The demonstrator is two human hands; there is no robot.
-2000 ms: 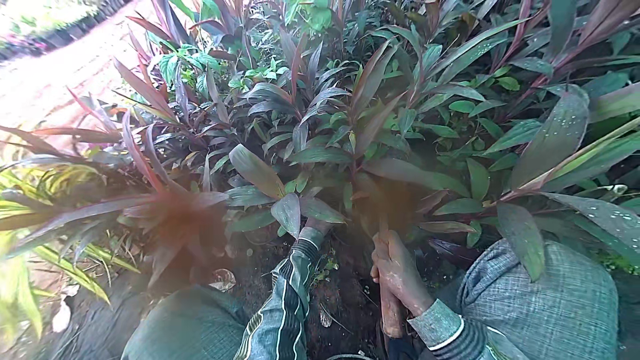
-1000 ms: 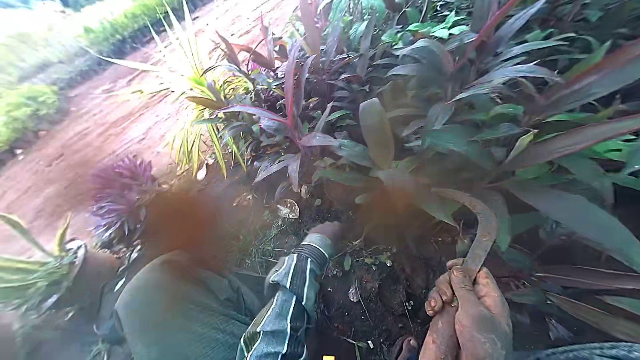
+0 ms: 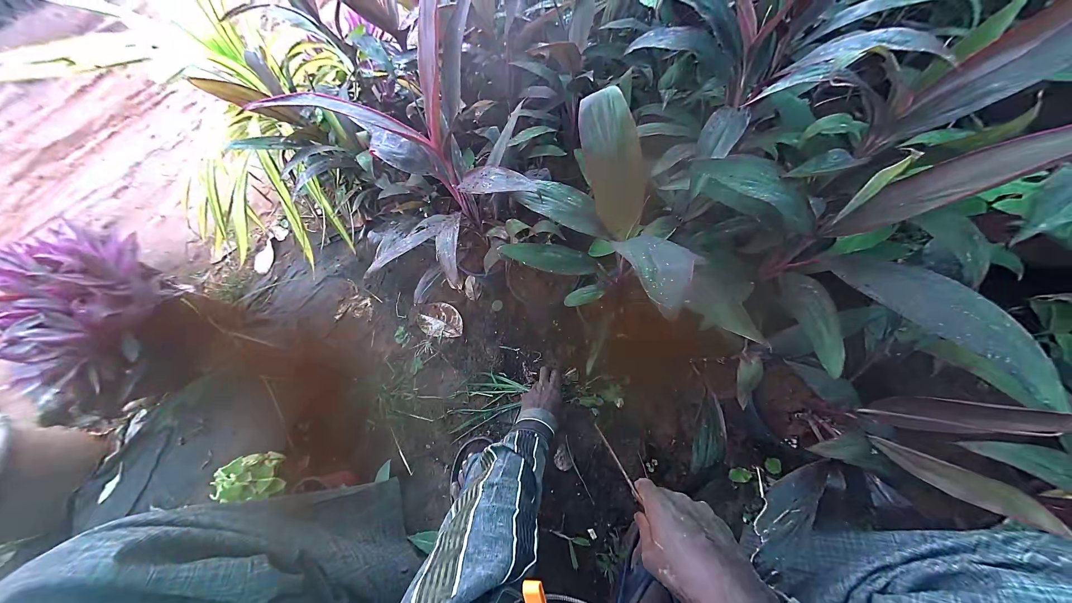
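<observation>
My left hand (image 3: 543, 392), in a striped sleeve, reaches down to the dark soil at the middle of the view. Green grass blades (image 3: 496, 394) lie just left of its fingers and small weeds (image 3: 600, 394) just right; whether it grips any is unclear. My right hand (image 3: 688, 536) is closed at the lower right, below and right of the left one. A thin brownish edge (image 3: 615, 456) sticks out from it toward the upper left, seemingly the sickle's blade seen edge-on. The handle is hidden in the fist.
Dark red and green cordyline plants (image 3: 620, 159) fill the back and right. A purple-leaved plant (image 3: 71, 301) stands at the left, a yellow-green plant (image 3: 268, 167) behind it. A dry leaf (image 3: 440, 320) lies on the soil. Brown smudges blur parts of the view.
The right hand has lowered the sickle; its curved blade stood up broadly visible a second ago and now points toward the left hand. The view has shifted.
</observation>
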